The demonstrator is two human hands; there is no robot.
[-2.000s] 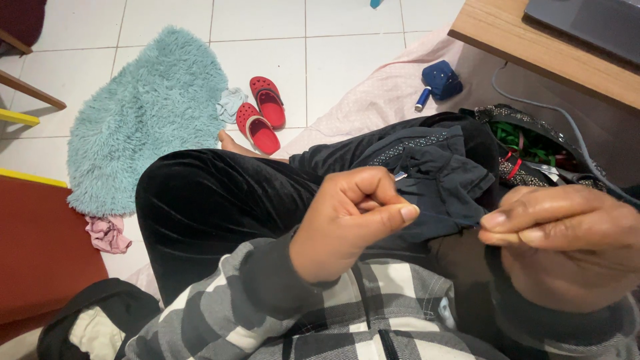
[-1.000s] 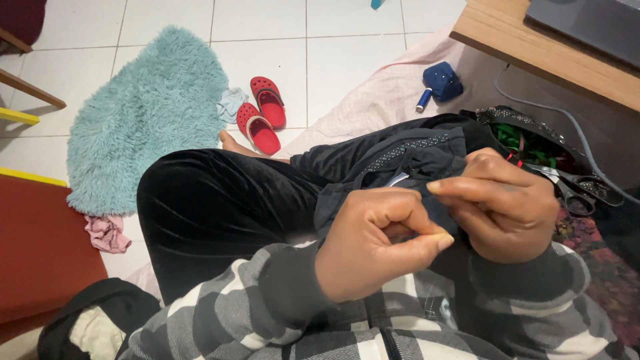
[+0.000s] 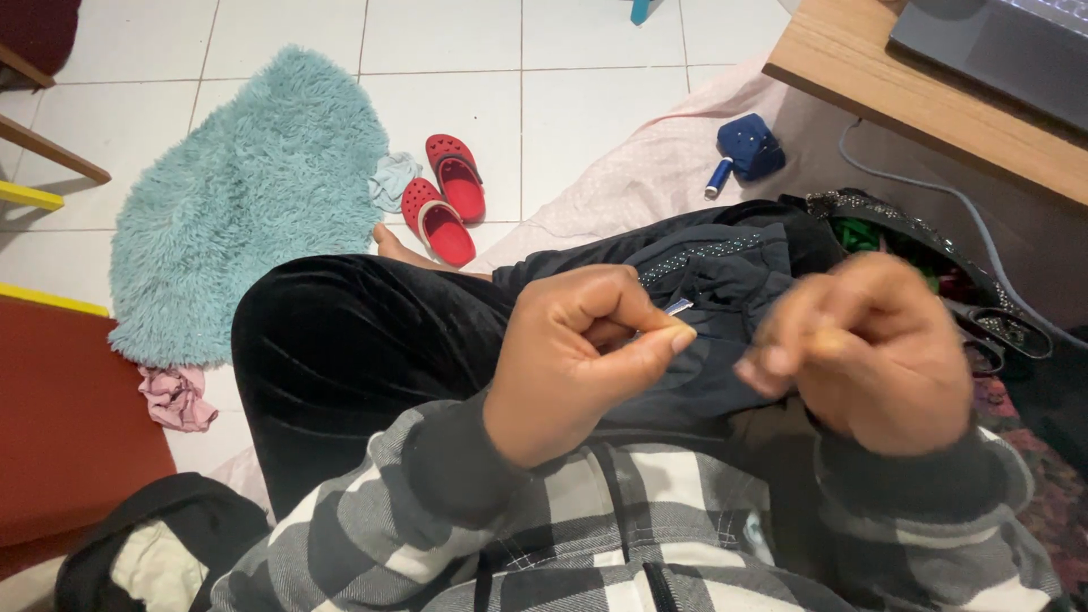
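Observation:
Over my lap, my left hand has its thumb and index fingertip pinched together; whatever thin thing may lie between them is too small to make out. To its right is my right hand, blurred, with its fingers curled and apart from the left; its grip is unclear. Below both hands a dark garment with a studded trim lies across my legs, a small whitish tag showing beside the left fingertips. A pair of scissors rests to the right of my right hand, partly hidden. A blue thread spool lies beyond the garment.
Beside the spool is a dark blue cloth item. A wooden table with a laptop juts in at upper right, a cable below it. Red clogs and a fluffy teal rug are on the tiles.
My hands, close together one second ago, are now apart, the right one having moved right. Two seconds ago they were also apart. The garment on my lap has shifted a little.

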